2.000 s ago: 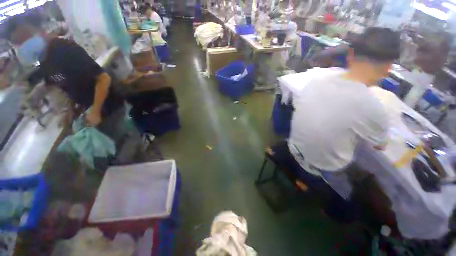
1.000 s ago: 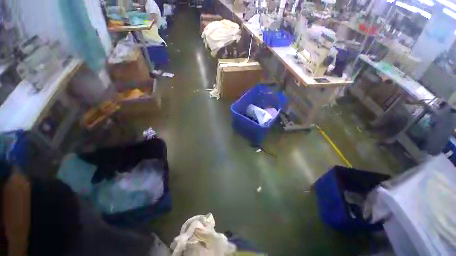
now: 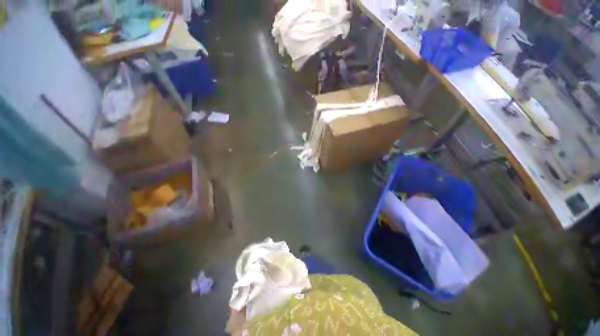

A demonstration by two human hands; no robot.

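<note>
A crumpled bundle of white-cream cloth [image 3: 270, 275] is at the bottom centre, against the wearer's yellow-green patterned clothing [image 3: 335, 308]. A small skin-toned patch at the bundle's lower left edge may be part of my left hand [image 3: 235, 321]; its fingers and grip are hidden. My right hand is not in view.
A floor aisle [image 3: 263, 190] runs ahead. At right are a blue crate [image 3: 370, 226] with white pieces, a carton [image 3: 362, 139] with white strips, and a machine table [image 3: 470, 85]. Cream cloth [image 3: 309, 29] is heaped ahead. A box [image 3: 154, 226] with orange pieces stands left.
The view has moved forward along the aisle and tilted down; the carton and blue crate are nearer. The two people seen earlier have left the picture. The cloth bundle stays at the bottom.
</note>
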